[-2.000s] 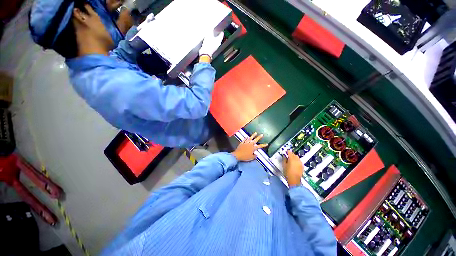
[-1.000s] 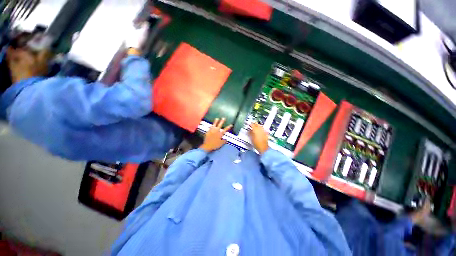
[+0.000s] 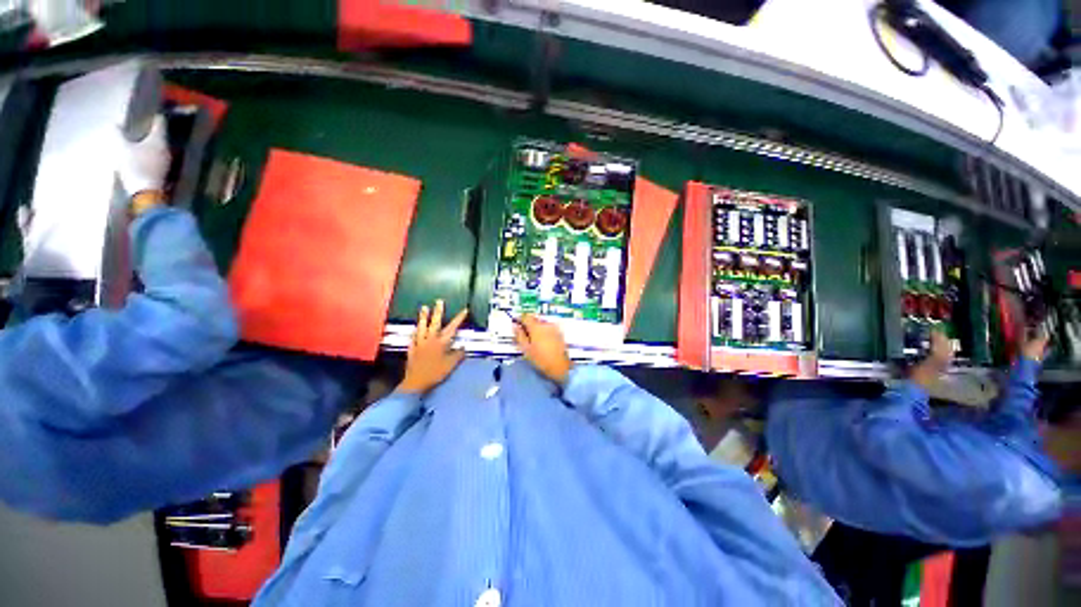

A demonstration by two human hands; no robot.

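The power board with three coils lies in its open silver tray on the green line surface, in front of me. My right hand is at the board's near left corner, fingers bent; whether it grips a small part cannot be told. My left hand rests on the silver edge rail left of the board, fingers spread and empty. A red separator sheet lies flat to the left. Another red sheet sticks out from under the board's right side.
A capacitor-type board on a red sheet lies to the right, with another coil board beyond, where a neighbour's hands work. At left a person's gloved hand touches a silver chassis. A white shelf runs above.
The view has turned right, so the boards appear further left and more upright, and the right neighbour shows more. My hands stay near the rail and the board's near corner.
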